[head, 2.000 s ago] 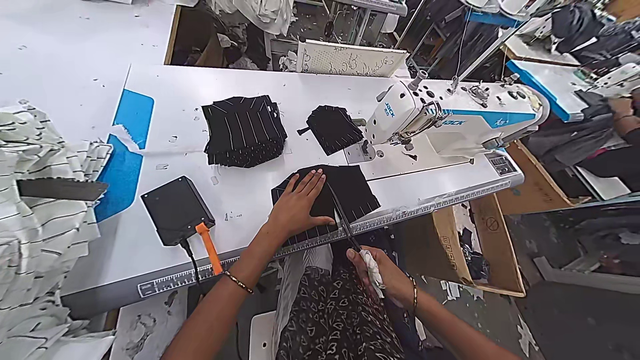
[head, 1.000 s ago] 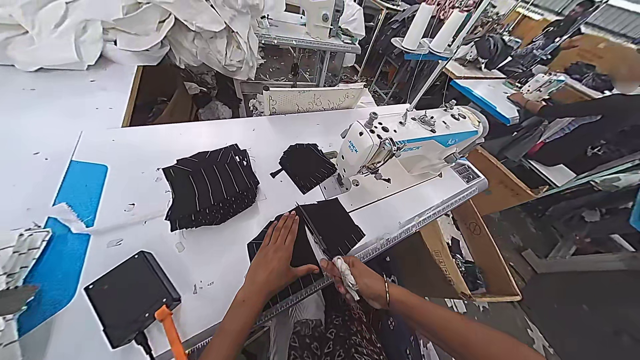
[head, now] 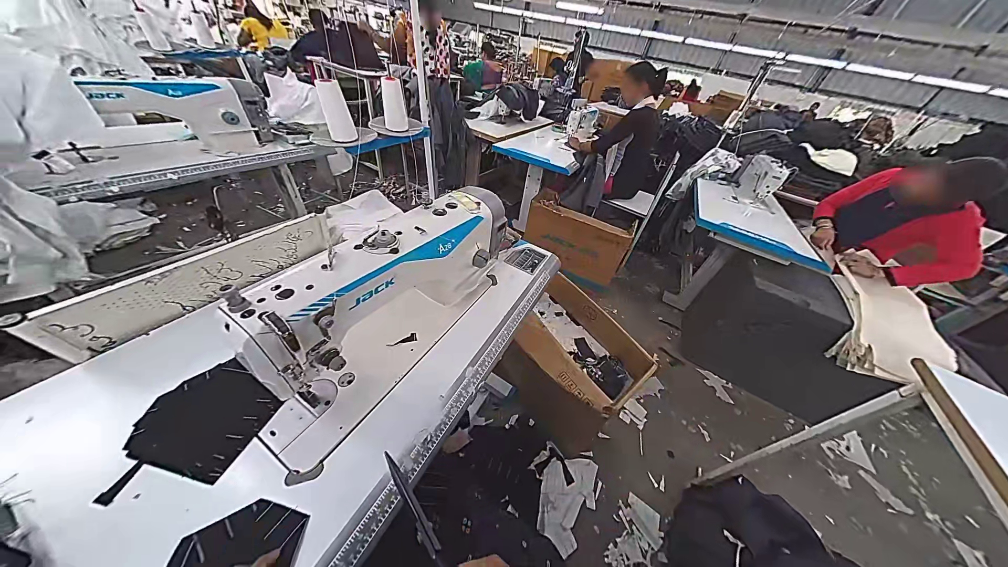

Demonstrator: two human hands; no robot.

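Only a sliver of my left hand (head: pixel 268 559) shows at the bottom edge, against a black striped fabric piece (head: pixel 240 535) on the white sewing table. Part of my right hand (head: pixel 483 561) shows at the bottom edge, beside a pair of scissors (head: pixel 413 508) whose blades point up past the table's front edge; the handles are out of frame. Another black fabric stack (head: pixel 205 421) with a narrow tab lies left of the needle area of a white and blue Jack sewing machine (head: pixel 370 291).
A cardboard box (head: pixel 591 354) with dark scraps stands beyond the table's right end. Fabric scraps (head: pixel 567 496) litter the floor. One person in red (head: pixel 906 228) handles pale fabric at right; another person in dark clothing (head: pixel 630 150) sits at a machine farther back.
The view has swung far up and to the right, leaving most of both hands out of frame. Earlier, my left hand lay flat on the black fabric and my right held the scissors against it.
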